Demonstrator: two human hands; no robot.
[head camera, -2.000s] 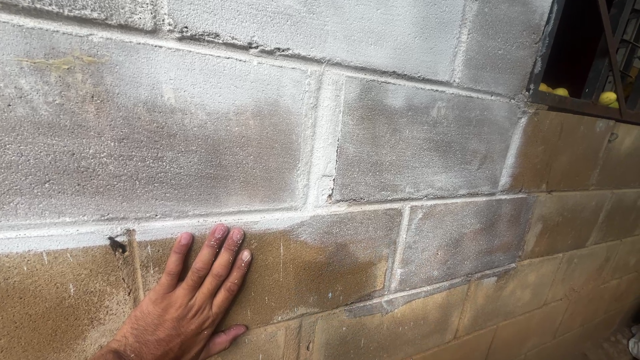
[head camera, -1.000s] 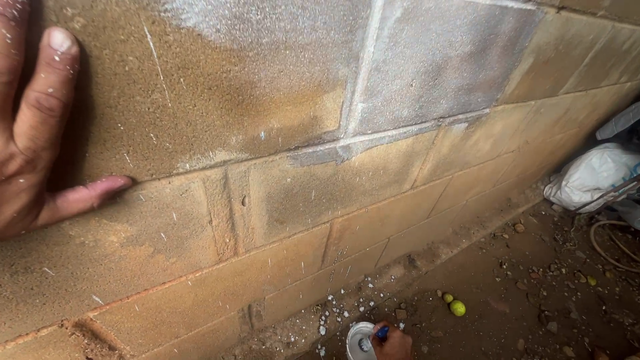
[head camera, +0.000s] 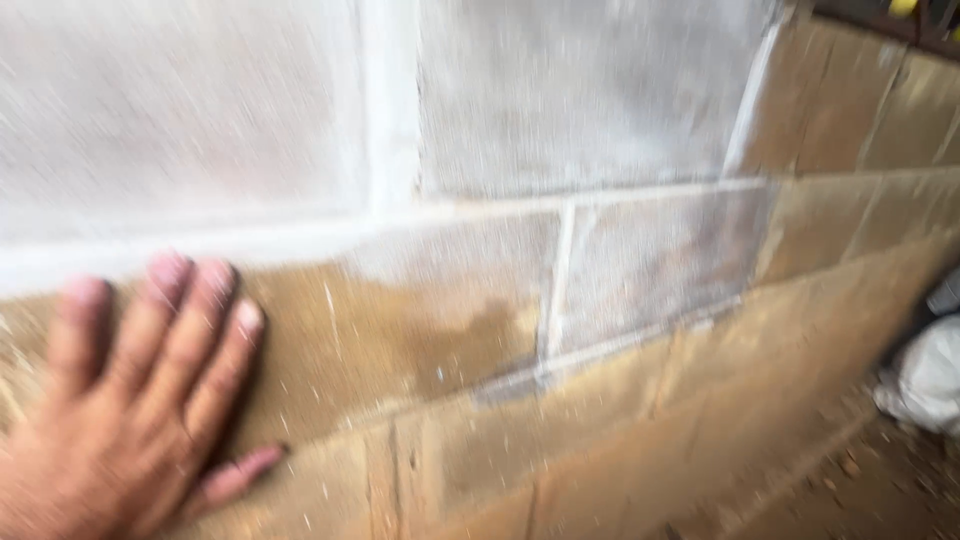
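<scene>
My left hand rests flat on a concrete block wall, fingers spread and pointing up, with white specks on the fingertips. It lies on a bare tan block, just under a white-coated mortar joint. Blocks above and to the right carry a thin, streaky white coat; the lower courses are tan with white spatter. The view is blurred. My right hand is outside the frame.
At the right edge a white plastic bag lies on the brown dirt ground beside the wall's foot. A dark metal-framed opening with a yellow object is at the top right.
The view has swung up from the ground. My right hand, seen low by a white container with a blue-handled tool a second ago, has left the frame. My left hand stays on the wall.
</scene>
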